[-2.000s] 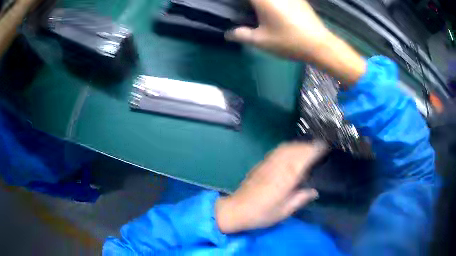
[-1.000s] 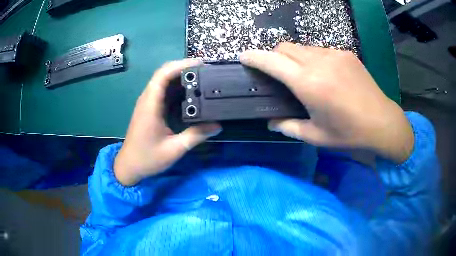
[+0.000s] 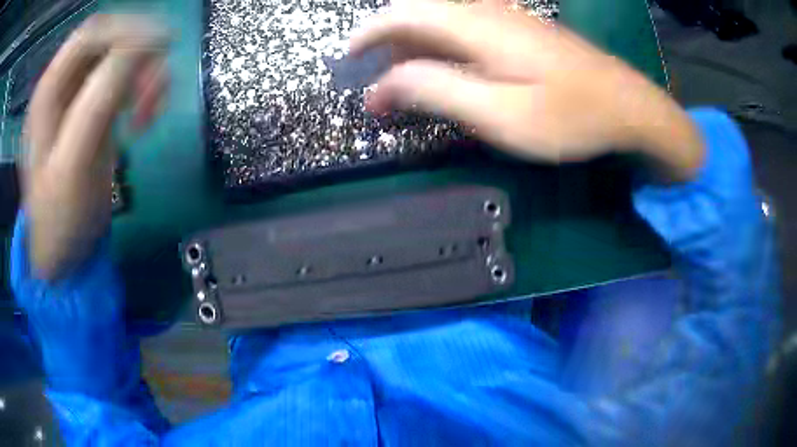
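A long black plastic plate [image 3: 349,253] lies on the green table near its front edge. Silver-rimmed rings show at its corners and small holes along its middle. Beyond it is the black tray [image 3: 288,179] filled with glittering metal pieces, with a dark bare patch. My right hand [image 3: 524,87] is over the tray, blurred, thumb and fingers apart; I cannot see anything in it. My left hand [image 3: 83,140] is raised at the left, away from the plate, blurred, with its fingers curled; whether it holds anything cannot be told.
The green table mat [image 3: 568,218] has its front edge just in front of my blue smock [image 3: 349,393]. Part of a dark plate end [image 3: 119,194] shows beside my left hand. Dark items lie on the grey floor at the upper right.
Both hands have let go of the plate, which now lies on the table. My left hand has moved left, and my right hand has moved up over the tray. The view has shifted.
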